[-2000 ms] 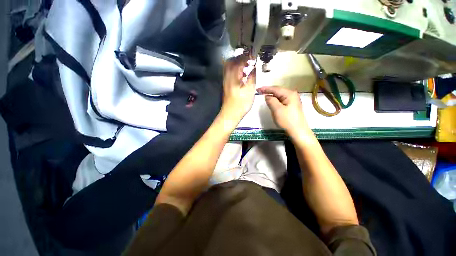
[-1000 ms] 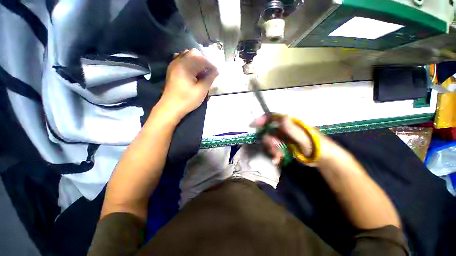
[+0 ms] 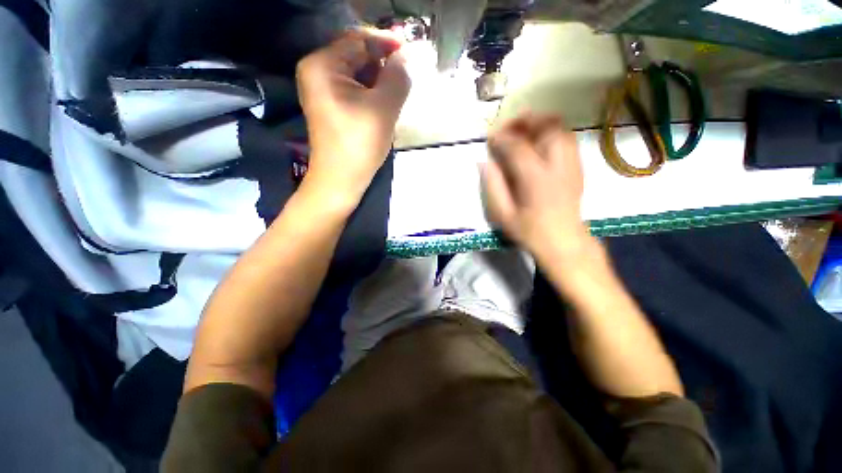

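My left hand [image 3: 355,115] pinches the edge of the dark cloth [image 3: 365,217] just left of the needle area; its fingertips are lit brightly and what lies between them is hard to see. The dark garment with pale grey-white reverse [image 3: 175,217] is heaped at left. My right hand [image 3: 535,180] is over the white table, blurred, fingers bent; whether it holds anything cannot be told. The scissors [image 3: 654,120], with one orange-yellow and one green loop, lie right of my right hand. The sewing machine head [image 3: 457,28] is above, partly cut off by the frame.
A flat black rectangle [image 3: 789,129] lies right of the scissors. A green strip [image 3: 683,221] edges the white table [image 3: 434,189]. Black cloth [image 3: 711,323] hangs right of my lap. A blue item shows at the far right edge.
The scissors have left my right hand and lie on the table by the machine. My right hand has moved up and left of them. My left hand stays at the cloth's edge. The view has shifted.
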